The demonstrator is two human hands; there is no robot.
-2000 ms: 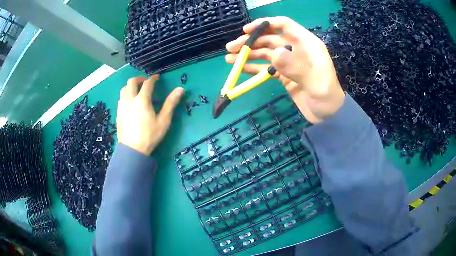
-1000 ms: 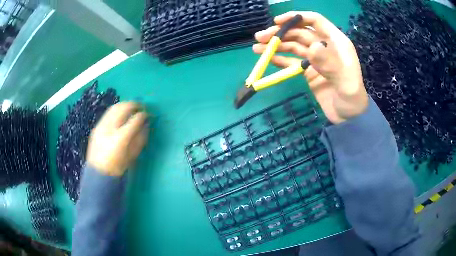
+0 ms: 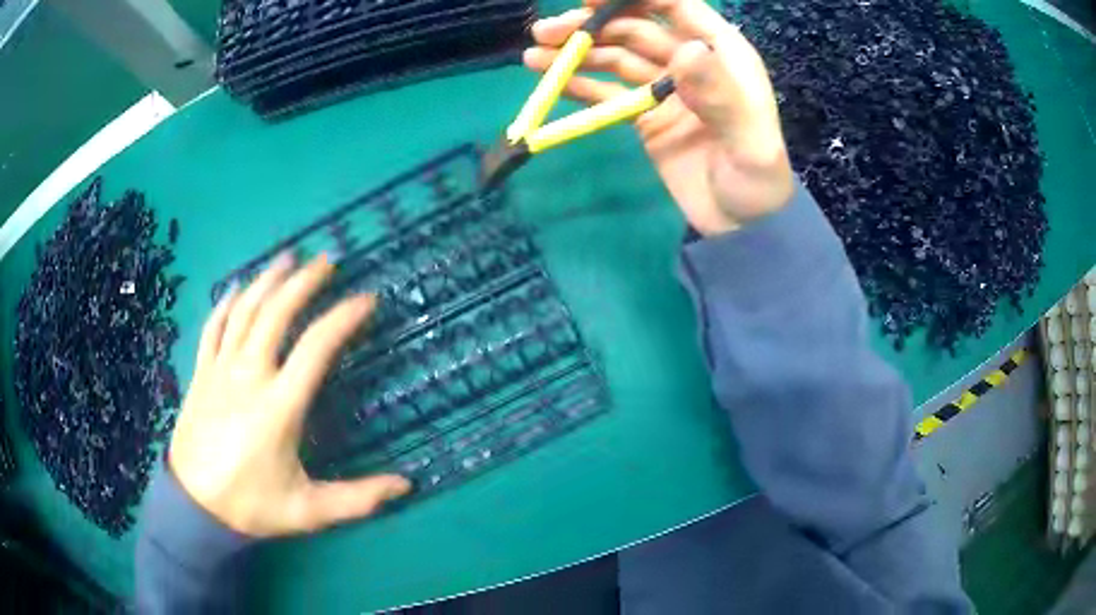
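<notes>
My right hand (image 3: 709, 120) holds side cutters (image 3: 571, 118) with yellow handles and black ends, the handles spread, the dark jaws pointing down-left over the frame's upper right corner. A black rectangular part frame (image 3: 469, 324), blurred, lies at a slant on the green top (image 3: 673, 457). My left hand (image 3: 270, 384) lies over its left part with fingers spread and thumb near its lower edge. Whether the fingers grip the frame is hard to tell; its left side is partly hidden under the hand.
A pile of small black parts (image 3: 96, 360) lies at the left, a larger one (image 3: 901, 156) at the right. A stack of black frames (image 3: 373, 48) stands at the back. Yellow-black tape (image 3: 974, 394) and cream trays (image 3: 1067, 408) show beyond the right edge.
The frame has shifted left and up. My left hand has come from beside the left pile onto the frame. The loose parts seen earlier near the back stack are gone. The cutters stay in my right hand.
</notes>
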